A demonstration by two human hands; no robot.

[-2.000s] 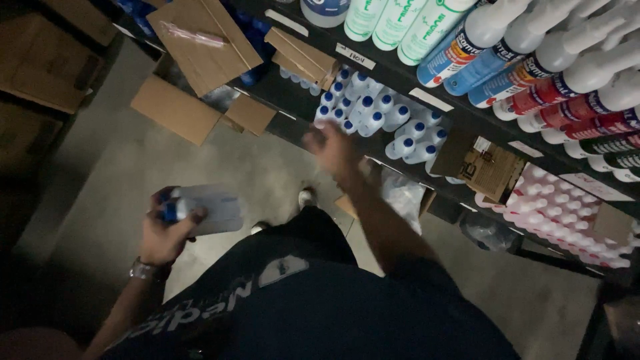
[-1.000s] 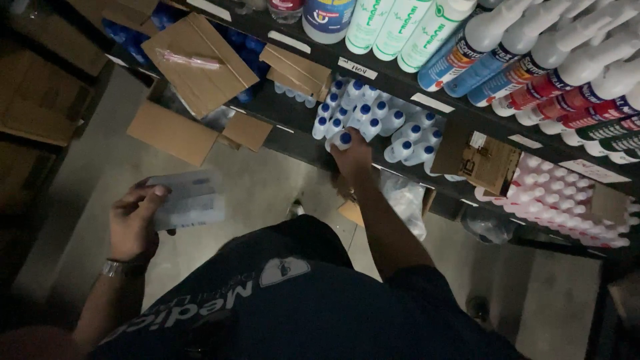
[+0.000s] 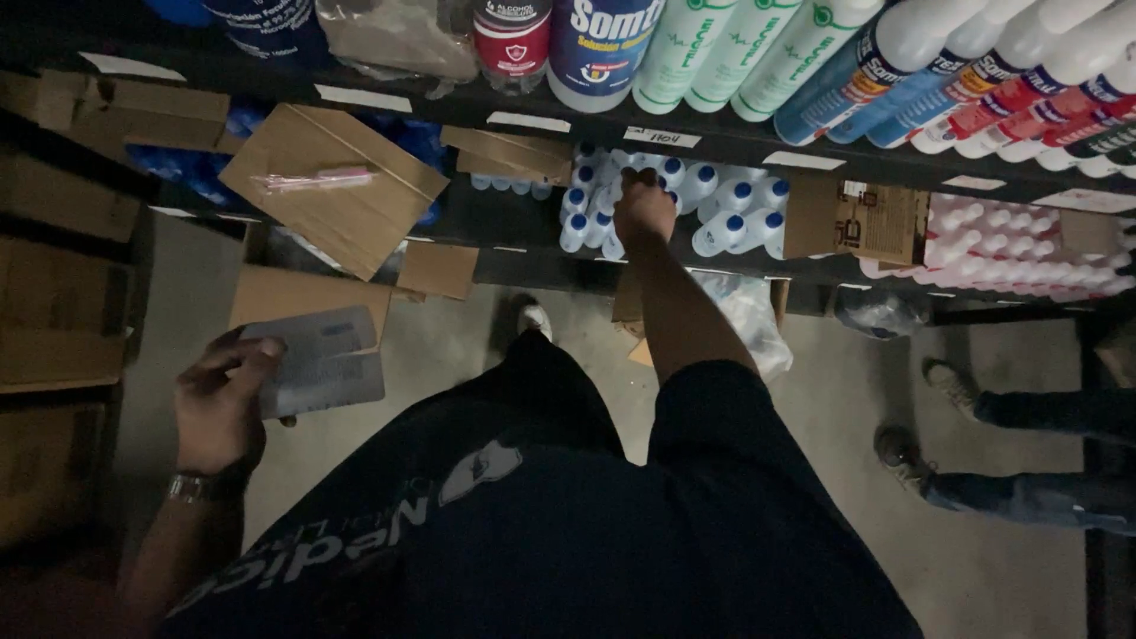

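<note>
Held in my left hand (image 3: 222,399) are pale, translucent flat pieces with print (image 3: 319,368), pinched between thumb and fingers; whether they are bottles or packets I cannot tell. My right hand (image 3: 646,209) reaches over small white bottles with blue caps (image 3: 573,232) on the lower shelf. Its curled fingers hide what is beneath them, so any grip on a bottle is unclear. More of these bottles (image 3: 721,232) stand just right of the hand. A cardboard flap (image 3: 510,155) lies to their left, and an open cardboard box (image 3: 879,222) to their right.
Large spray bottles (image 3: 887,80) line the upper shelf, whose dark edge (image 3: 550,133) bears labels. Pink-tinted bottles (image 3: 1003,240) fill the lower right. A cardboard sheet (image 3: 333,191) juts out at left. Another person's legs (image 3: 1029,493) are at right. A plastic bag (image 3: 750,324) hangs below the shelf.
My right hand has moved up onto the blue-capped bottles from in front of them. Another person's legs have come into view at right. The view has shifted.
</note>
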